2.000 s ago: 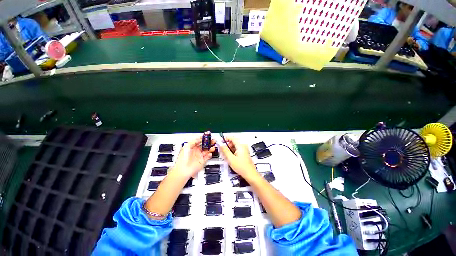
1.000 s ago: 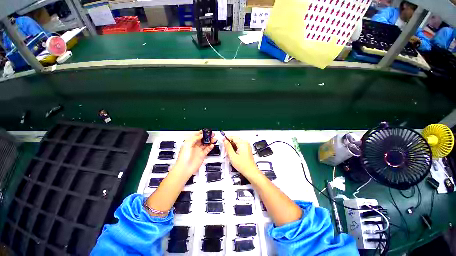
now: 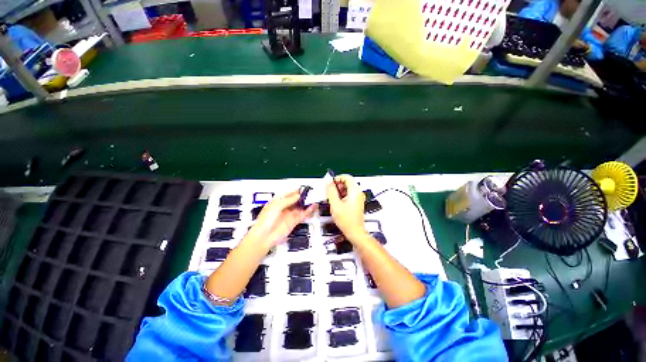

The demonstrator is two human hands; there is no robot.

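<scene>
My left hand (image 3: 278,218) holds a small black electronic unit (image 3: 304,196) in its fingertips, seen nearly edge-on above the upper part of the white tray (image 3: 419,254). My right hand (image 3: 346,205), close to its right, holds a slim dark pen-like tool (image 3: 332,176) with its end pointing up and away. The tool and the unit are apart. Rows of flat black parts (image 3: 300,277) lie in the tray under and in front of my hands. My forearms hide some of them.
A black compartment tray (image 3: 98,261) is at left. At right are a metal can (image 3: 476,200), a black fan (image 3: 557,210), a yellow fan (image 3: 614,185) and a power strip (image 3: 507,302). A thin cable curves over the tray's right side. A small unit (image 3: 149,161) lies on the green belt (image 3: 283,134).
My left hand has tilted the unit from facing me to nearly edge-on. My right hand has turned more upright with the tool. The view has shifted slightly.
</scene>
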